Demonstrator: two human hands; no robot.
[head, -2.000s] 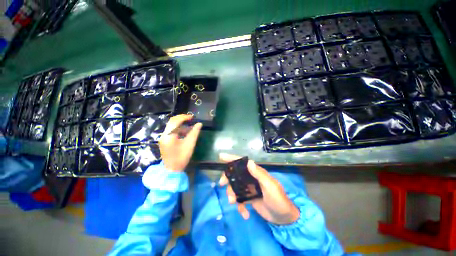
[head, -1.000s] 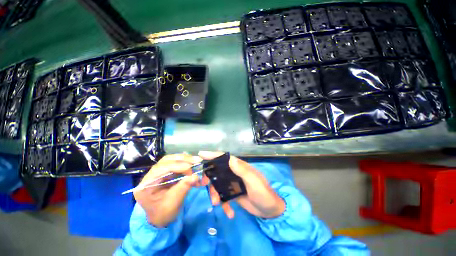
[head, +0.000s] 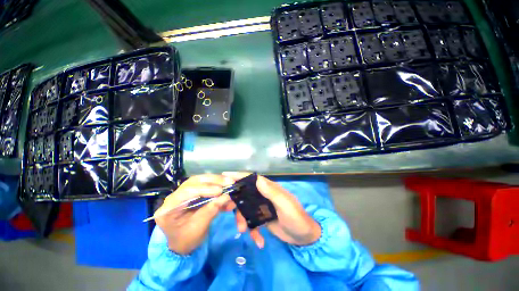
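Observation:
My right hand (head: 289, 217) holds a black plastic housing (head: 254, 203) over my lap, just off the bench edge. My left hand (head: 189, 217) holds silvery tweezers (head: 181, 207), whose tips meet the upper left part of the housing; whether they grip anything there is too small to tell. The small black parts box (head: 219, 122) sits on the bench above my hands, with several thin yellow rings (head: 206, 102) in it. The left blister tray (head: 145, 105) and the right blister tray (head: 410, 105) flank the box, each with housings in some pockets and other pockets glaring.
A green bench (head: 250, 62) carries the trays, with another tray (head: 11, 108) at the far left. A blue bin (head: 108, 233) stands below left. A red stool (head: 484, 219) stands on the grey floor at right. A dark metal post (head: 122, 23) rises at the back.
My left hand has come from the parts box down to the housing with the tweezers. Over the last second both hands have barely moved. The bench view has shifted left.

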